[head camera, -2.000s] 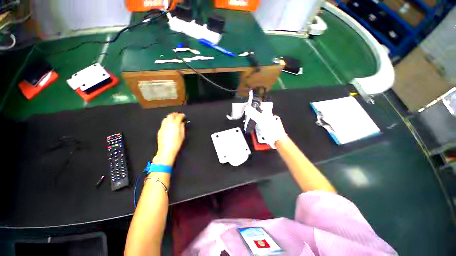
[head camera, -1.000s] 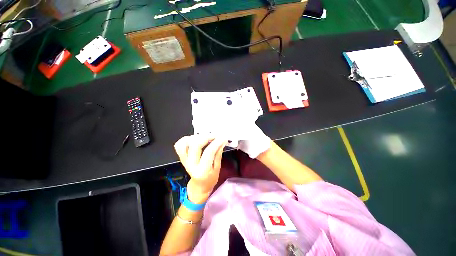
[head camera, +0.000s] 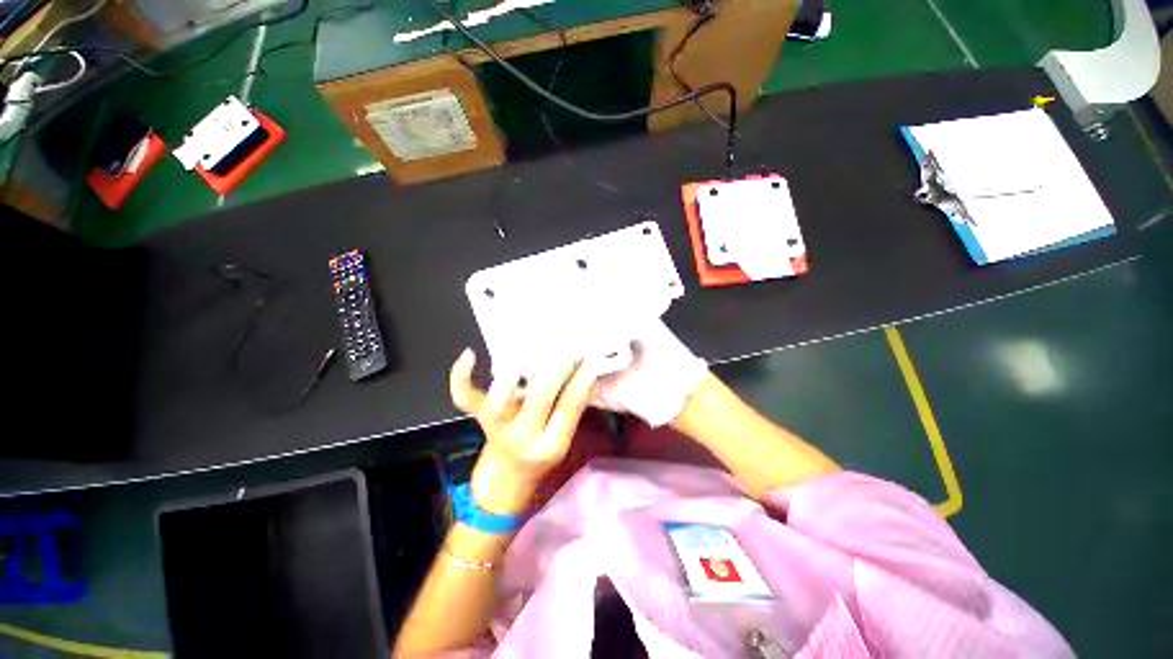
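White set-top boxes (head camera: 566, 290) with dark dots are held close together in front of my body, over the table's front edge. I cannot tell exactly how many there are. My left hand (head camera: 521, 418), bare with a blue wristband, touches their near edge with its fingers. My right hand (head camera: 654, 373), in a white glove, grips them at the near right; the white glove blends with the white units. Another white unit (head camera: 750, 225) sits on a red-orange pad (head camera: 701, 267) on the black table, with a black cable (head camera: 731, 122) reaching its far edge.
A remote control (head camera: 358, 315) and a thin dark lead (head camera: 315, 377) lie at left. A clipboard (head camera: 1016, 187) lies at right. A black bin (head camera: 264, 566) stands below the table at left. Two units (head camera: 229, 135) (head camera: 122, 148) on red-orange pads rest on the green conveyor. The green-topped bench (head camera: 347, 52) stands behind.
Over the last two seconds, the white unit on the table was picked up and both hands came together near my body. In the last second, the held units turned slightly.
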